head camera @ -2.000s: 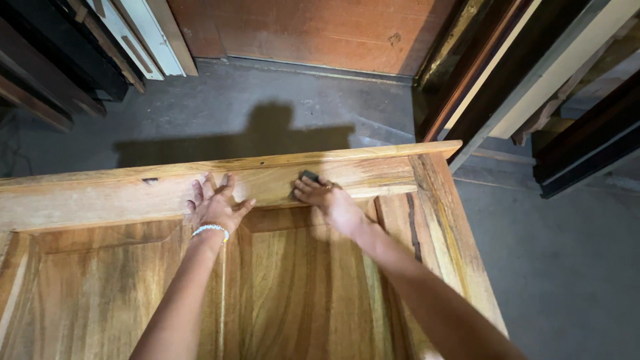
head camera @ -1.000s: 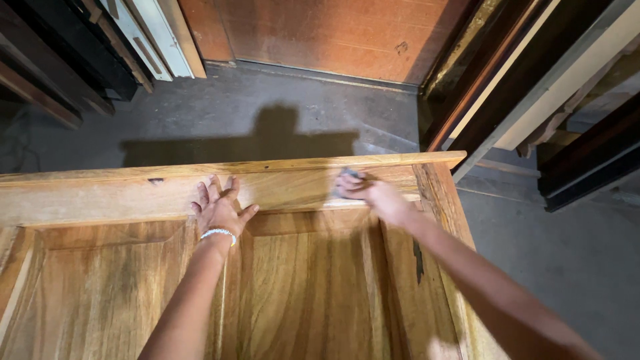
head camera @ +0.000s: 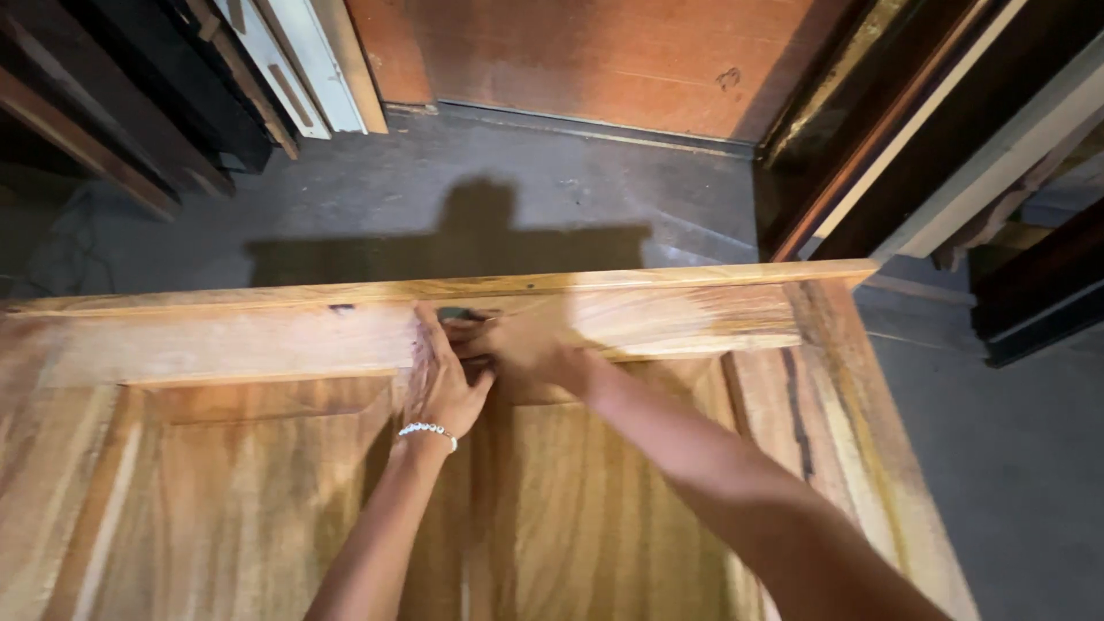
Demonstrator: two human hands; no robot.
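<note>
A panelled wooden door or frame (head camera: 604,466) lies flat below me, its pale edge rail (head camera: 216,341) running crosswise. My left hand (head camera: 448,379), with a white beaded bracelet (head camera: 427,431) at the wrist, rests on the rail with its fingers apart and holds nothing. Right beside it, my right hand (head camera: 517,345) presses on the rail, blurred, its fingers over a small dark piece (head camera: 457,313), which looks like folded sandpaper; most of that piece is hidden.
Beyond the rail are a grey floor (head camera: 561,190) and an orange-brown wooden panel (head camera: 586,60). Dark and white boards (head camera: 302,69) lean at the back left. More boards and frames (head camera: 906,129) stand at the right.
My right hand first slid right along the rail, then came back left with the dark piece, close against my left hand. My left hand has stayed on the rail.
</note>
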